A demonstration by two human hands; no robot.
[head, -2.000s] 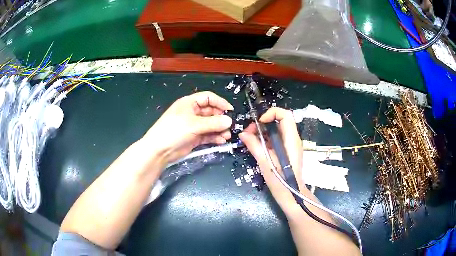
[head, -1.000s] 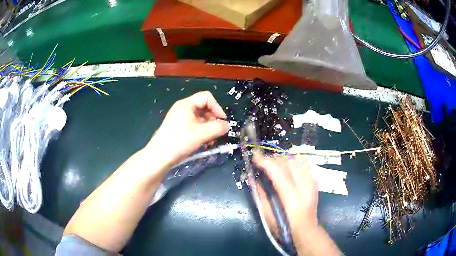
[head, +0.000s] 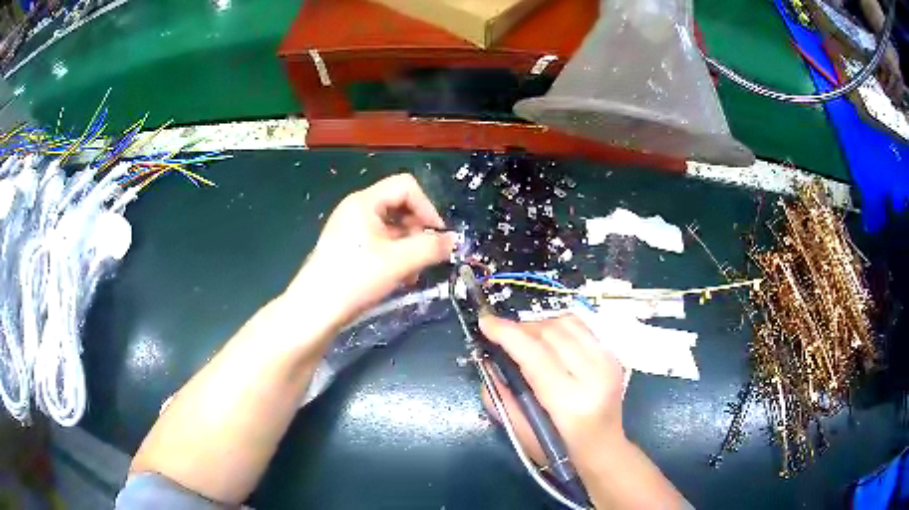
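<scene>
My left hand (head: 374, 244) pinches a small black part (head: 454, 239) between thumb and fingertips, above the end of the white cable (head: 409, 301). My right hand (head: 558, 379) holds the dark soldering iron (head: 513, 383) like a pen, its metal tip up at the cable end close to the left fingertips. Blue and yellow lead wires (head: 538, 281) run right from the cable end, over the white strips (head: 648, 307). The exact contact at the tip is too small to tell.
Loose black connectors (head: 533, 204) lie behind the hands. A pile of copper-coloured parts (head: 812, 319) lies right, bundled white cables (head: 50, 279) left. A grey fume hood (head: 648, 95) hangs above. A red-brown stand (head: 399, 60) holds a cardboard box (head: 473, 18) at the back.
The iron's tip has swung from the black heap down and left to the cable end. The blue and yellow wires, first covered by my right hand, now show. My left hand has barely moved.
</scene>
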